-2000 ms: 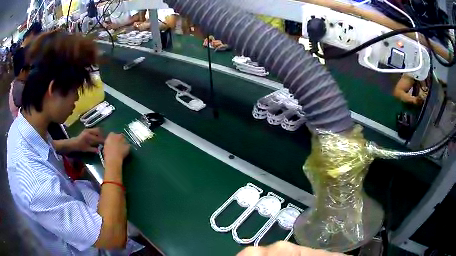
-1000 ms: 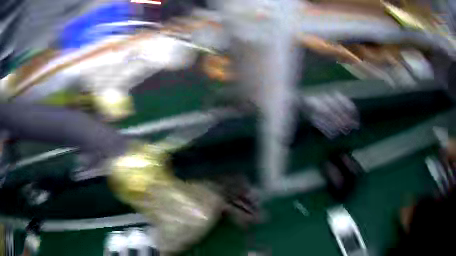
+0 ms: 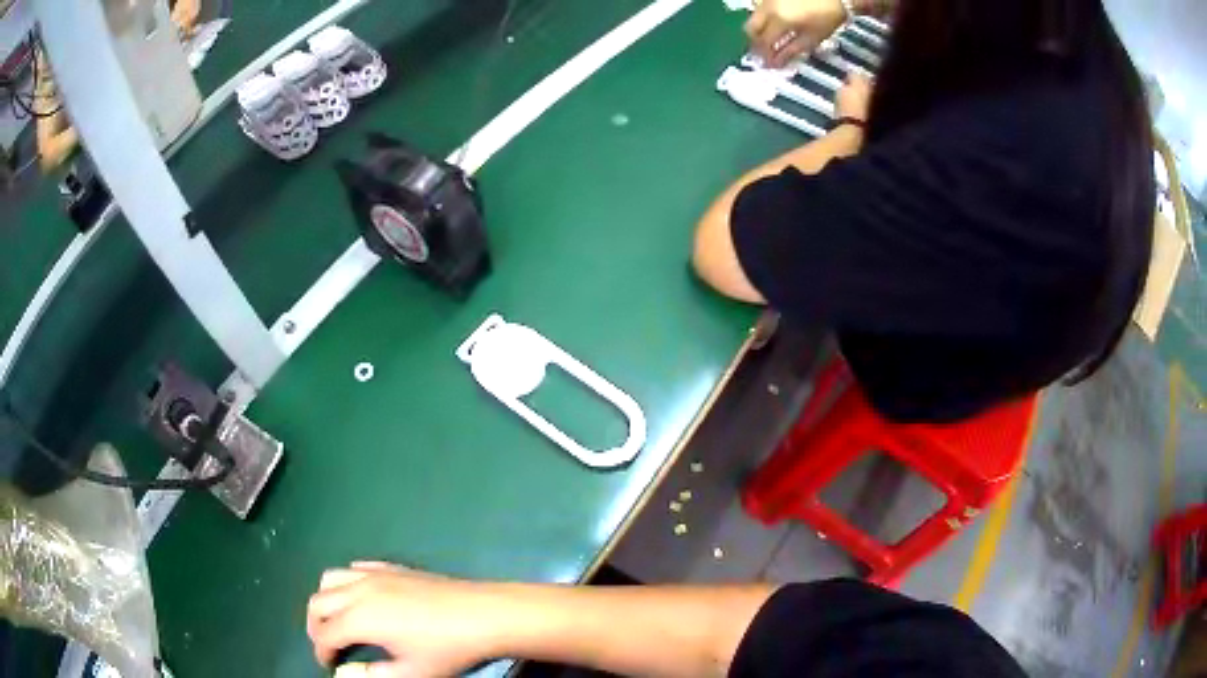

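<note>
A white loop unit [image 3: 508, 360] lies alone on the green bench, its round disc toward the back left and its oval frame toward the front edge. My right hand [image 3: 397, 620] is at the bottom left, in front of the unit and apart from it. Its fingers are curled, with something dark below them that I cannot make out; the picture's edge cuts the hand off. A yellowish cap shows at its lowest fingertip. My left hand is not in view. A small white ring [image 3: 364, 372] lies left of the unit.
A black fan [image 3: 416, 216] stands by the white rail [image 3: 318, 299]. A dark stand [image 3: 183, 409] and metal tray [image 3: 249, 462] are at left, above a wrapped hood [image 3: 73, 563]. Stacked units [image 3: 312, 88] lie beyond. A person in black [image 3: 940, 199] sits at right on a red stool [image 3: 913, 450].
The view has swung right, through a blurred frame. The hood has shifted to the left edge, the three units beside it are out of view, and my right forearm now shows.
</note>
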